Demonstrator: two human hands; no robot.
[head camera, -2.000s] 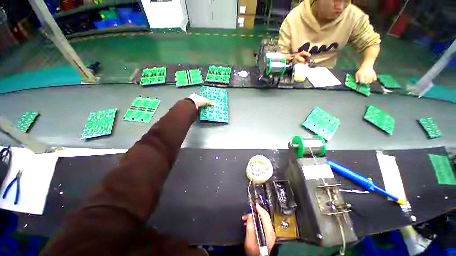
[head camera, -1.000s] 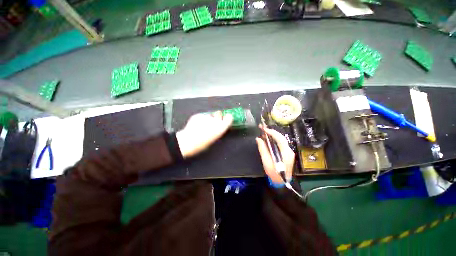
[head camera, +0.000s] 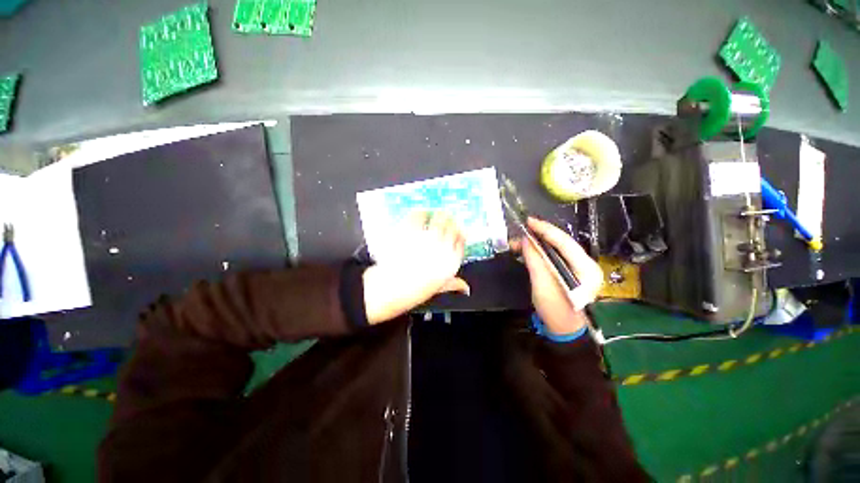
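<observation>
A bright, washed-out circuit board (head camera: 453, 203) lies in front of me over a black bench mat, looking pale blue-white. A white paper sheet may be part of that bright area; I cannot tell the edges apart. My left hand (head camera: 415, 264) is over the board's lower left, fingers bent on it; whether it grips the board is unclear. My right hand (head camera: 561, 274) holds the soldering iron (head camera: 552, 257) like a pen. The iron's tip points up and left, just right of the board's upper right corner.
A yellowish tip-cleaning pot (head camera: 596, 165) stands right of the board. Beyond it are the black iron holder (head camera: 627, 226), the grey wire feeder (head camera: 721, 222) with a green reel (head camera: 709, 108), and a blue tube (head camera: 790, 213). Blue cutters (head camera: 13, 264) lie far left. The conveyor (head camera: 424, 57) carries green boards (head camera: 177, 55).
My left hand first reached to a board on the conveyor, then came back over the bench; now it is on the board before me. My right hand still holds the iron. The view has tilted down.
</observation>
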